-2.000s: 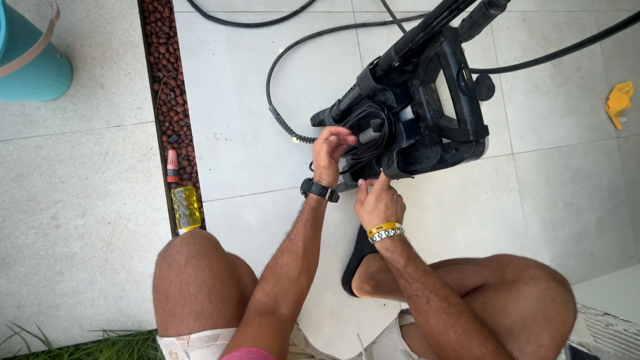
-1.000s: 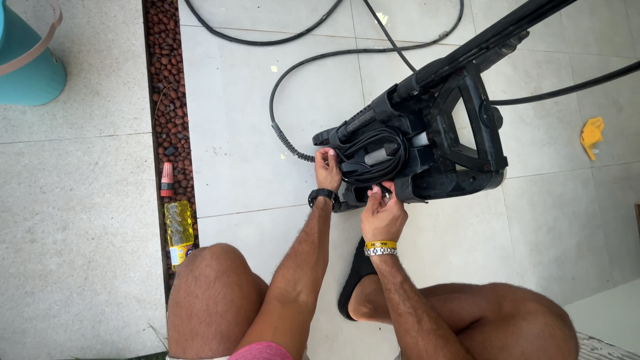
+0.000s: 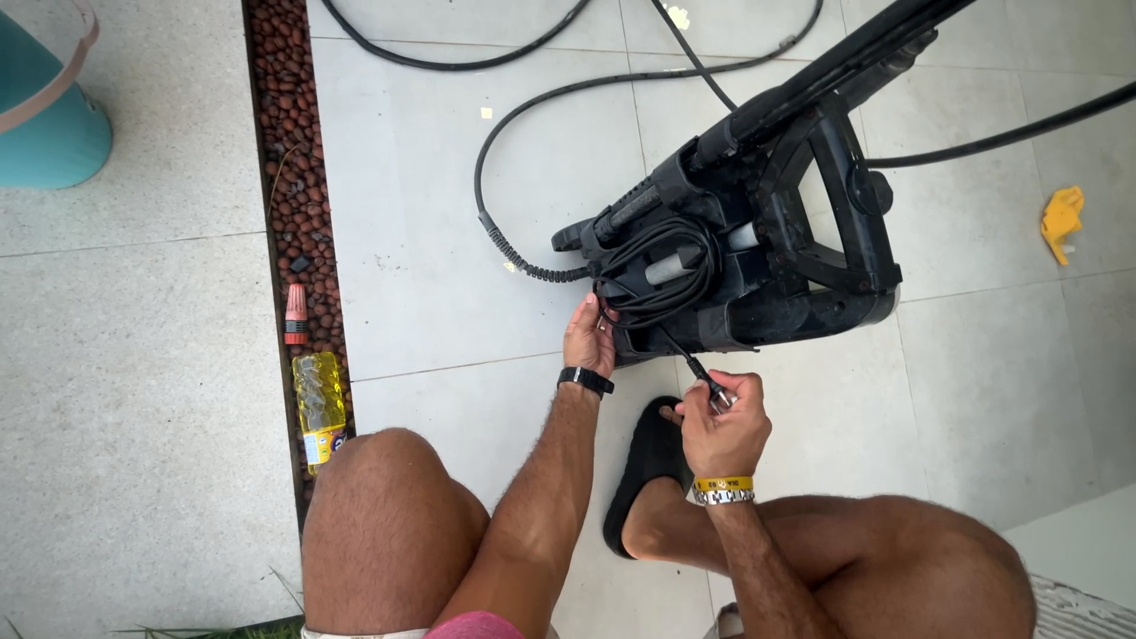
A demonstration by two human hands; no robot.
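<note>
A black pressure washer (image 3: 754,222) stands on the tiles, with a coiled black power cord (image 3: 657,275) wound on its body around a grey part. My left hand (image 3: 590,333) is at the lower left edge of the coil, its fingertips partly hidden against the cord. My right hand (image 3: 723,426) holds the power cord's plug (image 3: 717,390) by the fingertips, and a short length of cord runs from it up to the coil. A black hose (image 3: 532,271) with a ribbed sleeve meets the washer beside my left hand.
Hose loops (image 3: 461,64) lie across the tiles beyond. To the left are a teal bucket (image 3: 62,133), a strip of reddish pebbles (image 3: 288,115), a red nozzle (image 3: 296,315) and a bottle of yellow liquid (image 3: 318,399). A yellow plastic piece (image 3: 1061,222) lies at right.
My right hand has moved away from the washer's lower edge, towards me, with the plug now in its fingers. My left hand has gone from over the coil to its lower left edge.
</note>
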